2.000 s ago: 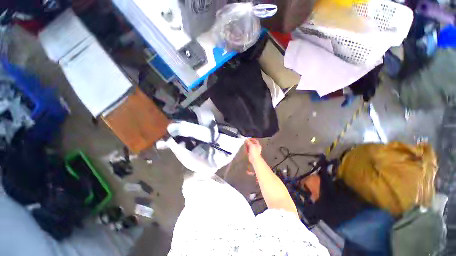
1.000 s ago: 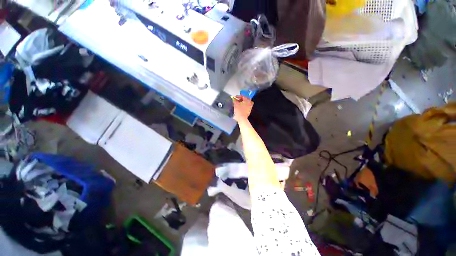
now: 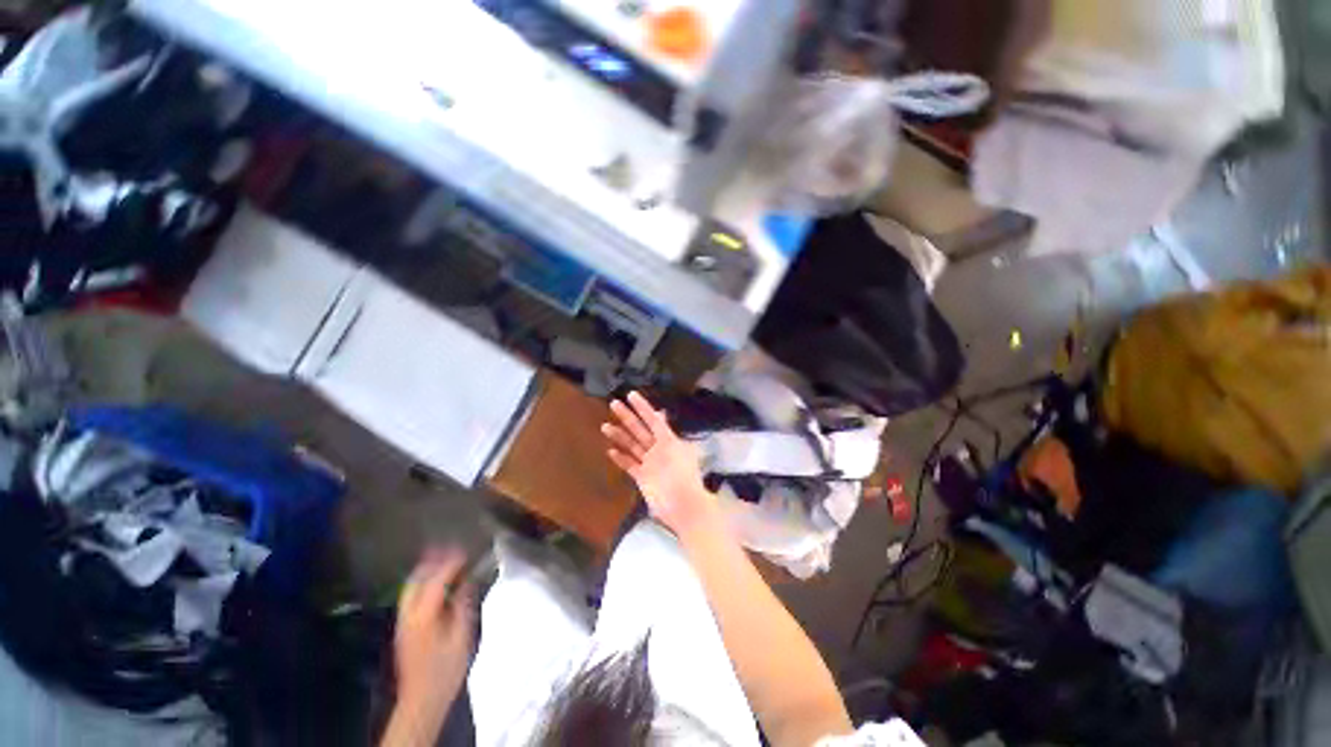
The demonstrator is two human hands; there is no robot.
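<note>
My right hand (image 3: 657,460) is open with fingers apart, over the lap beside a white bag with dark and light cloth (image 3: 788,496). Nothing shows in it. My left hand (image 3: 435,598) is blurred at the lower left, over my left side; its fingers and any held thing are unclear. The white sewing machine (image 3: 613,44) is cut off by the top edge. Its white table (image 3: 584,219) runs diagonally below, with a small yellow item (image 3: 726,241) at its right corner.
A bench with white panels (image 3: 423,380) and a brown end (image 3: 566,460) lies before me. A blue tub of scraps (image 3: 292,474) is at left. Black cloth (image 3: 861,321), a clear bag (image 3: 832,146), a mustard bundle (image 3: 1219,380) and dark cables (image 3: 934,467) are at right.
My right hand has left the table's right corner and come back toward the lap, now open. My left hand has come into view at the lower left. The view has shifted.
</note>
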